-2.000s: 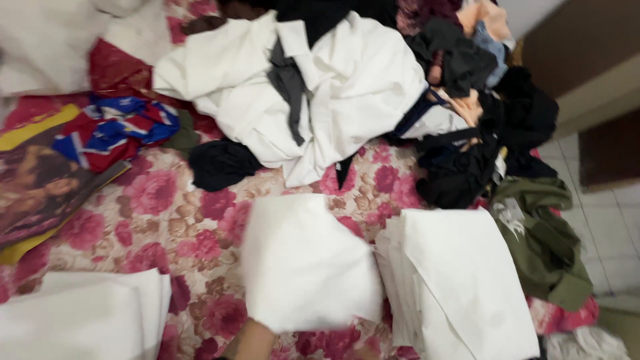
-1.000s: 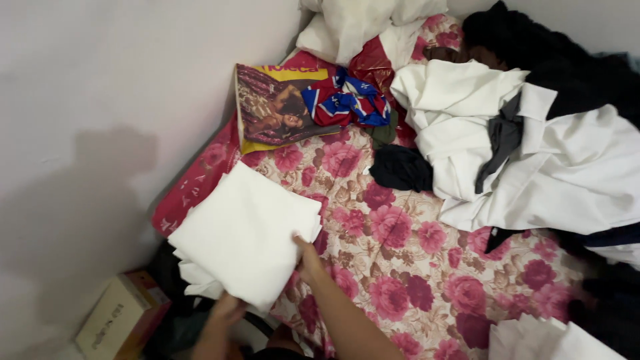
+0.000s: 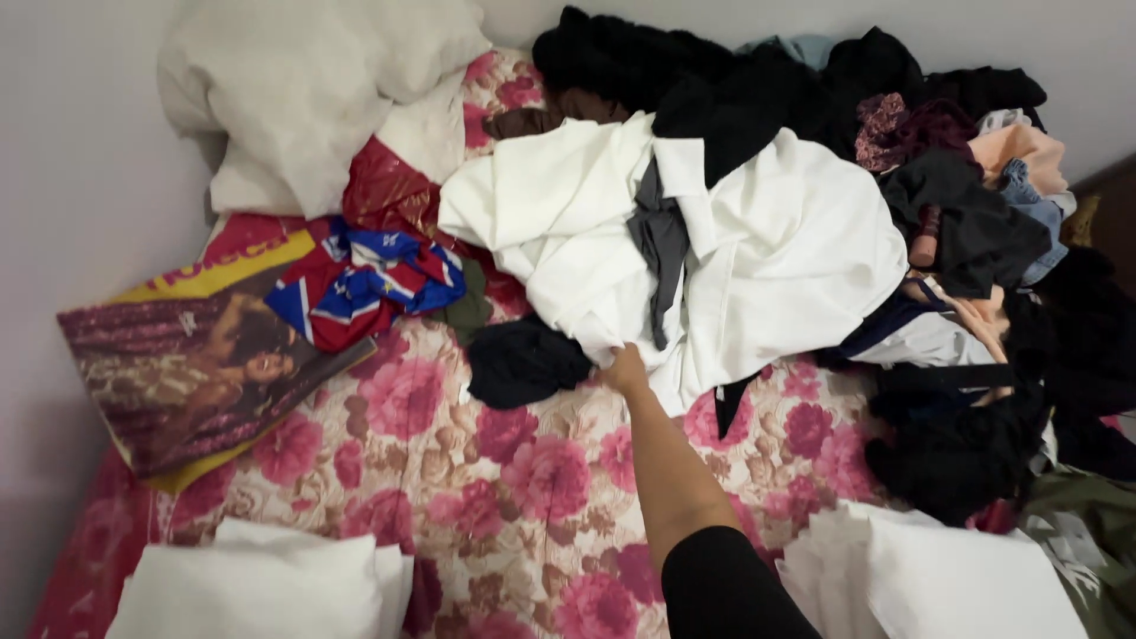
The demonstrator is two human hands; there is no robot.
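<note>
My right hand (image 3: pixel 624 371) reaches up from the lower right and pinches the lower edge of a crumpled white cloth (image 3: pixel 568 257) in the middle of the bed. A dark grey garment (image 3: pixel 658 248) lies over the white cloth, and more white fabric (image 3: pixel 781 266) spreads to its right. A bunched black garment (image 3: pixel 525 362) is just left of my hand. Folded white cloths (image 3: pixel 257 586) are stacked at the bottom left, and another folded white stack (image 3: pixel 967 577) is at the bottom right. My left hand is out of view.
A floral bedsheet (image 3: pixel 550 470) covers the bed. To the left are a magazine (image 3: pixel 177 373), a blue and red garment (image 3: pixel 373 275) and an off-white pillow (image 3: pixel 275 89). Dark clothes (image 3: pixel 754 89) lie along the wall; mixed clothes (image 3: pixel 967 222) are heaped at the right.
One second ago both hands were at the folded white stack on the left. My right hand has let go of it and taken hold of the crumpled white cloth; my left hand has left the view.
</note>
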